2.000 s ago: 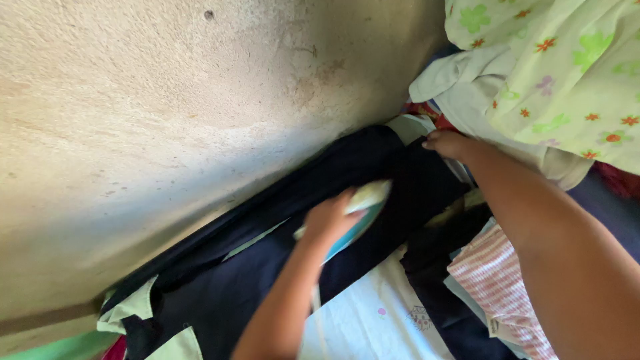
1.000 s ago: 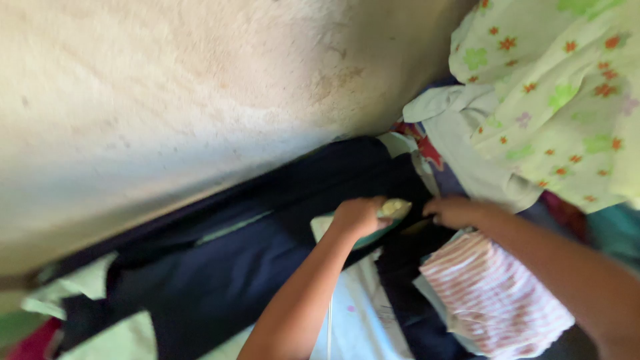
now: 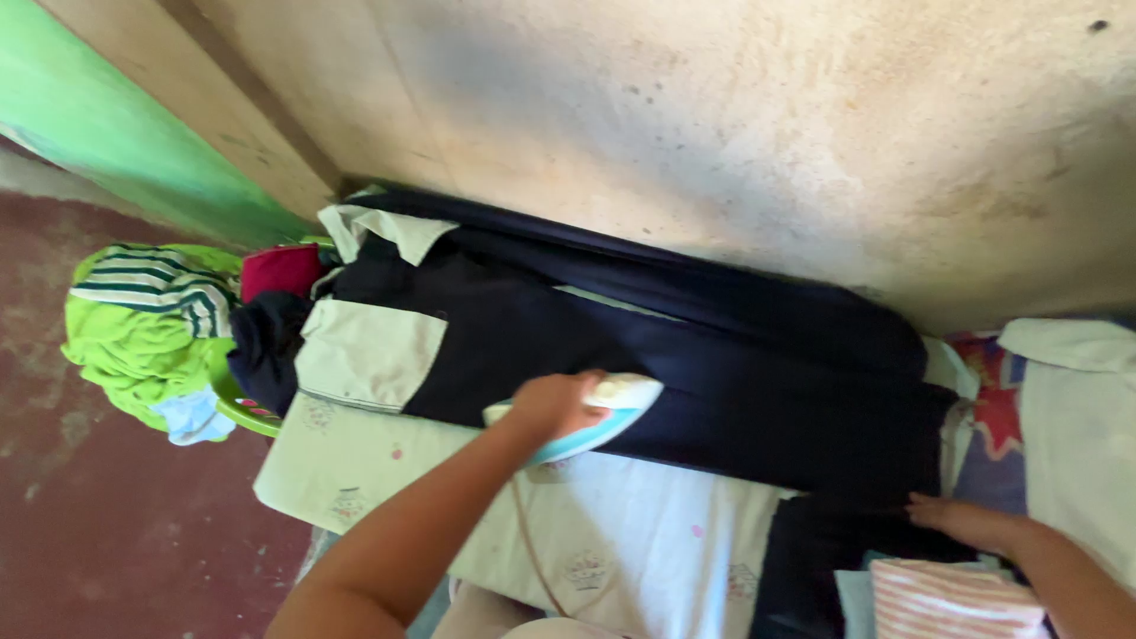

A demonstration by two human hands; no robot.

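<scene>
Dark navy trousers point(image 3: 710, 382) with pale pocket linings point(image 3: 368, 355) lie lengthwise on a padded ironing surface point(image 3: 497, 515) covered in pale printed cloth. My left hand point(image 3: 559, 404) is wrapped around the handle of a white and teal electric iron point(image 3: 608, 426), whose sole rests on the trousers near their front edge. The iron's cord point(image 3: 532, 550) hangs toward my body. At the right, my right hand point(image 3: 954, 519) has its fingers extended at the trousers' lower right end, beside black cloth point(image 3: 799, 559), with nothing visible in its grasp.
A rough wall point(image 3: 754, 133) runs along the far side. At the left a green basket point(image 3: 248, 417) holds bright green and striped clothes point(image 3: 151, 311). Folded striped cloth point(image 3: 954, 599) lies at the lower right, pale cloth point(image 3: 1083, 435) at the far right.
The view has swung well to the left, bringing the basket into sight. My left hand has moved the iron from near the trousers' right end back toward their middle.
</scene>
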